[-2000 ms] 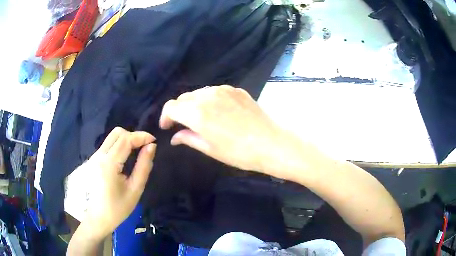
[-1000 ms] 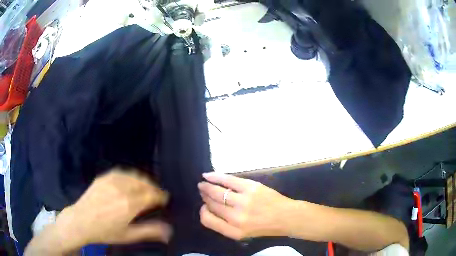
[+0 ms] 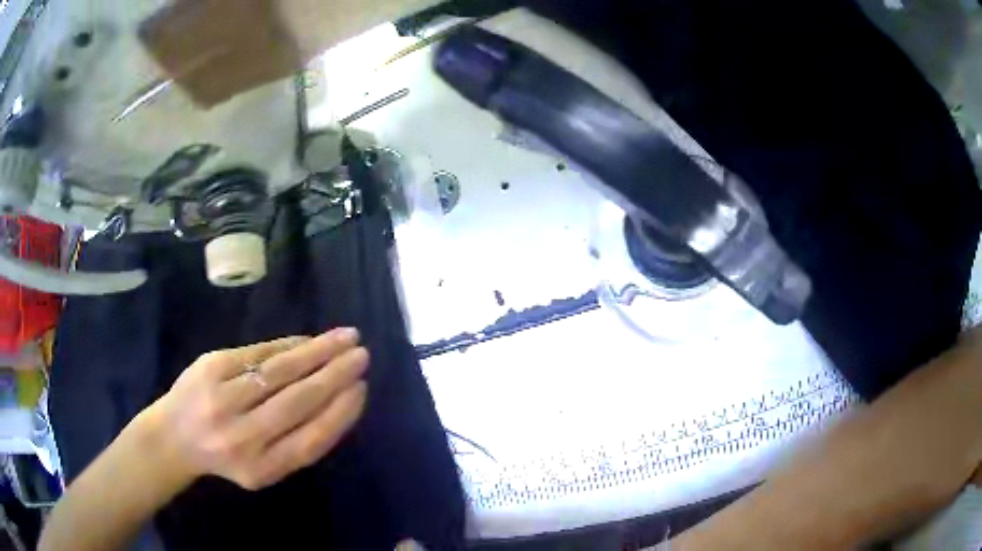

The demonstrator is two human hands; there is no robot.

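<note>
The black garment lies left of the spray bottle and runs up under the presser foot and needle area. My left hand lies palm down on the garment below the tension knob, fingers extended close together; its thumb is hidden. My right forearm crosses the lower right corner, blurred. The right hand is cut off by the bottom edge; a small fingertip shows there at the garment, and its grip is hidden.
The sewing machine head fills the upper left. A spray bottle with a black trigger head stands right of the needle. Separate black cloth lies right of it. A measuring scale runs along the table's front. A red holder is far left.
The view has moved closer to the machine and bottle. My left hand has moved up onto the garment near the needle. My right hand has dropped mostly out of the picture at the bottom.
</note>
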